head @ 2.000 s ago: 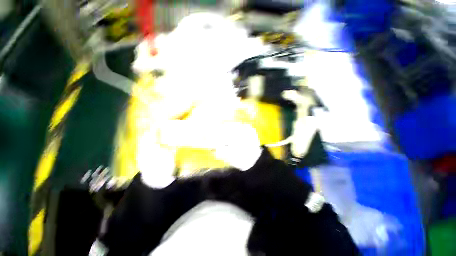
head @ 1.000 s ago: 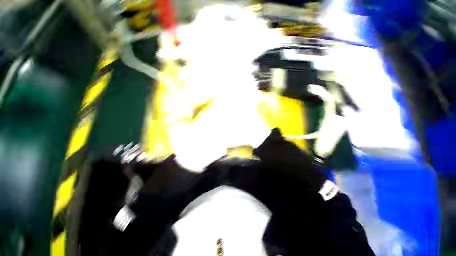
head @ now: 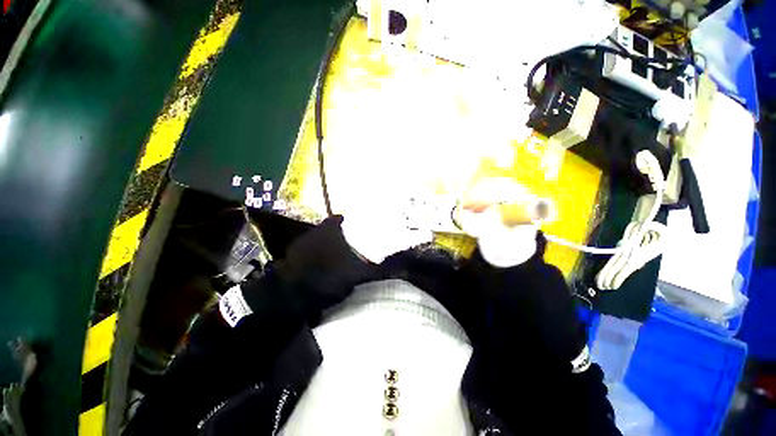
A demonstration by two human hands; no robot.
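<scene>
My right hand [head: 504, 243], in a white glove, is closed around a tan round stick [head: 522, 212] lying roughly level over the yellow mat [head: 562, 192]. My left hand [head: 368, 230] is overexposed and merges with white below the mat's middle; its fingers and any hold cannot be made out. A pale piece with small details [head: 419, 215] shows between the hands, perhaps part of a white power strip; its outline is lost in glare. A thin white lead [head: 587, 249] runs right from near my right hand to a bundled cord [head: 634, 247].
A black block with beige tape [head: 572, 117] stands right of the mat, with a multi-outlet strip [head: 651, 64] behind and a black-handled tool [head: 693, 196] beside it. Blue bin [head: 685, 366] lower right. Small white bits [head: 258, 192] at the left bench edge. Striped conveyor edge [head: 140, 204] left.
The view has shifted and sharpened. Two seconds ago both hands were at a white bar; now the tan stick shows in my right hand and the hands sit lower on the mat.
</scene>
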